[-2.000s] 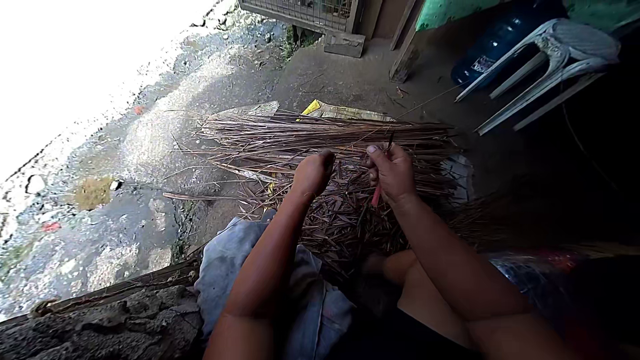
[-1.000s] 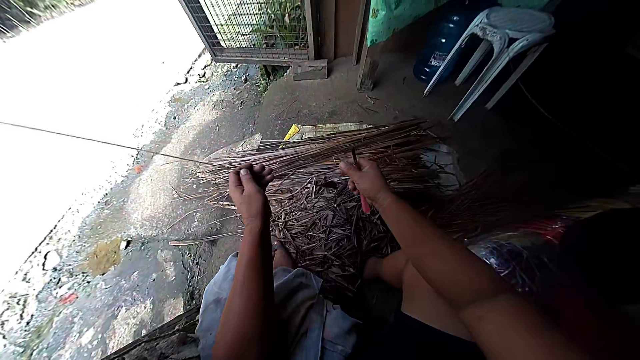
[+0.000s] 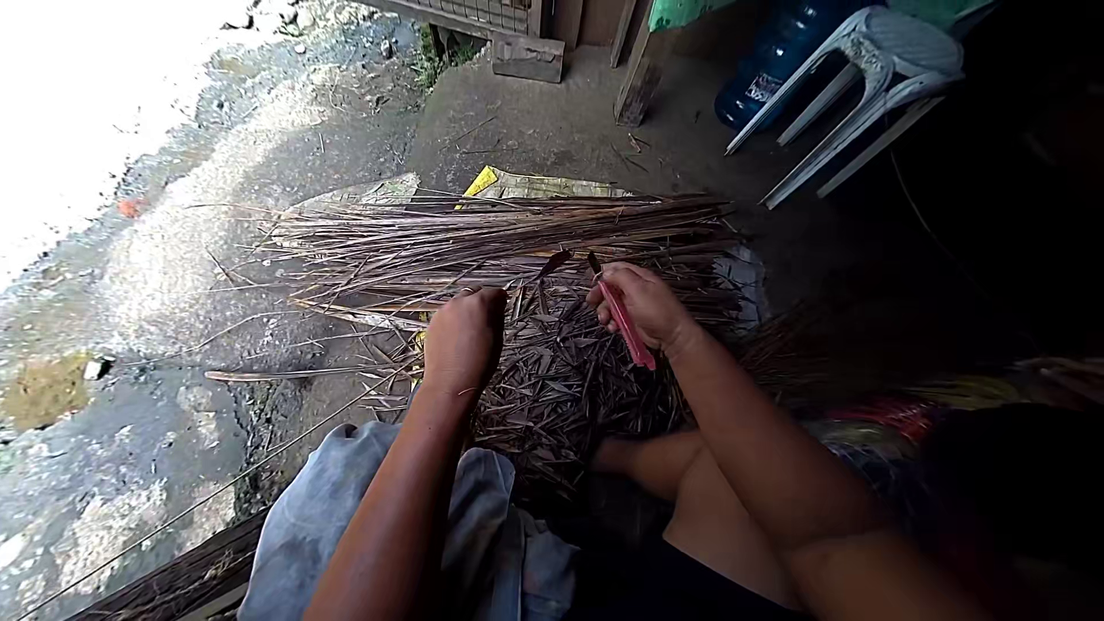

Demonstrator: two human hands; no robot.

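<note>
My left hand (image 3: 466, 338) is closed on a thin stalk (image 3: 285, 450), which runs down to the lower left. My right hand (image 3: 642, 306) grips a knife with a pinkish-red handle (image 3: 628, 328), its short dark blade pointing up beside the thumb. A dark strip or leaf piece (image 3: 554, 263) lies or hangs between the two hands; its hold is unclear. Beyond both hands, long dry brown stalks (image 3: 483, 237) lie in a wide pile. Below them, short brown trimmings (image 3: 561, 388) are heaped in front of my legs.
A whitish sack with a yellow corner (image 3: 552, 187) shows under the stalks. At the upper right are a white plastic stool (image 3: 897, 52) and a large blue water bottle (image 3: 768, 69). A block (image 3: 528, 59) sits near a wooden post (image 3: 642, 78). Rough wet ground lies left.
A second ago the thin stalk stretched far to the upper left from my left hand; now it slants to the lower left. My left hand has turned over. The knife stays in my right hand.
</note>
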